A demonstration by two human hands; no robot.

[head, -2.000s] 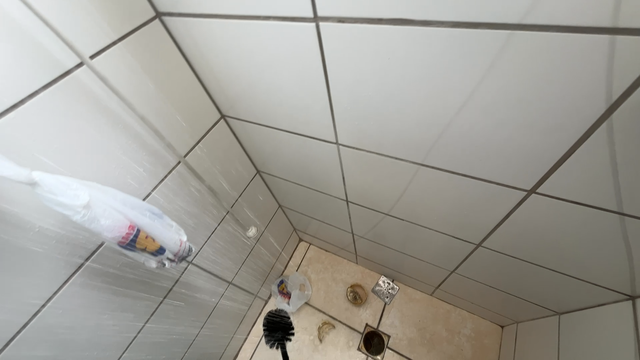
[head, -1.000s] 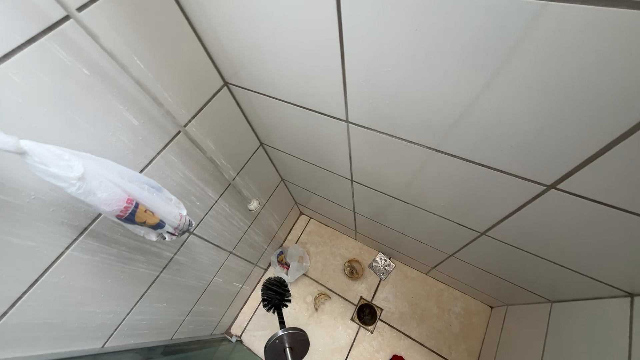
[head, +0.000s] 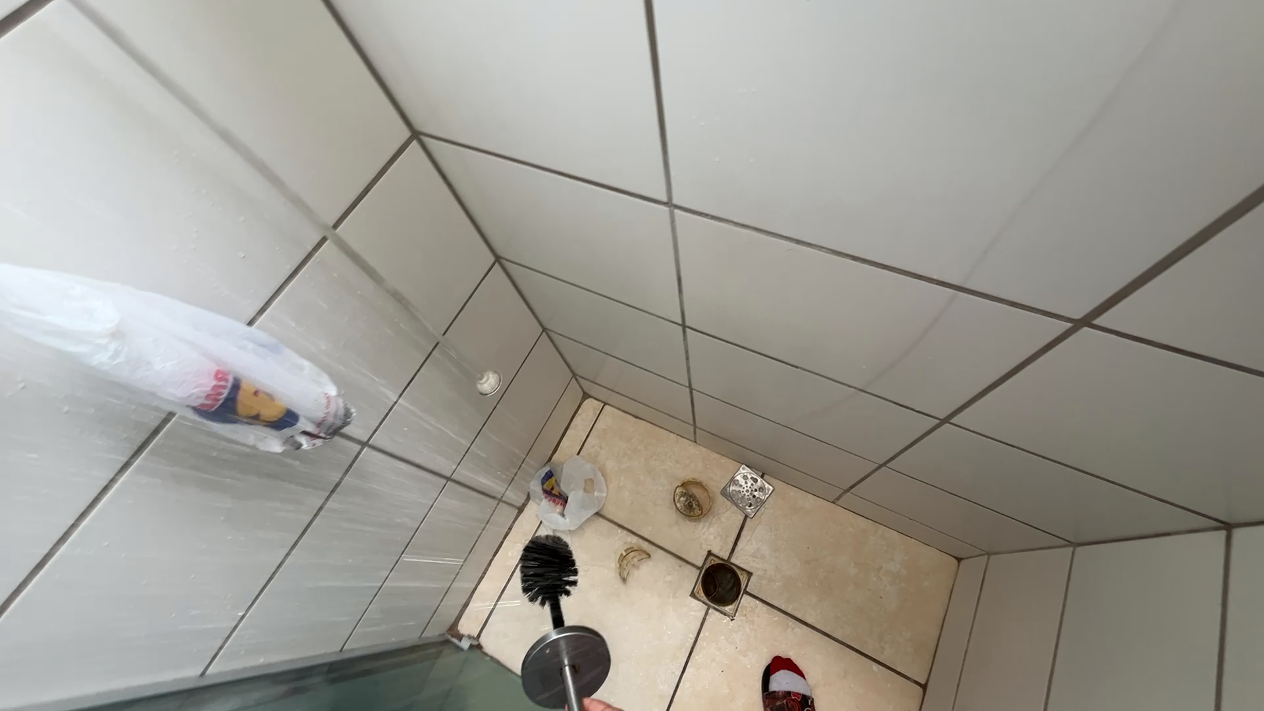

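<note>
At the bottom edge of the head view, fingertips touch the metal handle of a toilet brush; which hand they belong to cannot be told. The brush has black bristles and a round metal lid, and is held over the tiled floor. No other hand shows. To its right is the open square floor drain, with a perforated metal drain grate lying behind it. A round drain part and a curved, crescent-like piece lie nearby. A plastic bag with printing sits by the left wall.
A white plastic bag with printing hangs at the left before the wet tiled wall. A small white fitting sits on that wall. A greenish glass panel crosses the lower left. A red, white and dark foot covering shows at the bottom.
More of the brush, with its round metal lid and handle, now shows than two seconds ago. Fingertips and more of the foot covering have come into view at the bottom.
</note>
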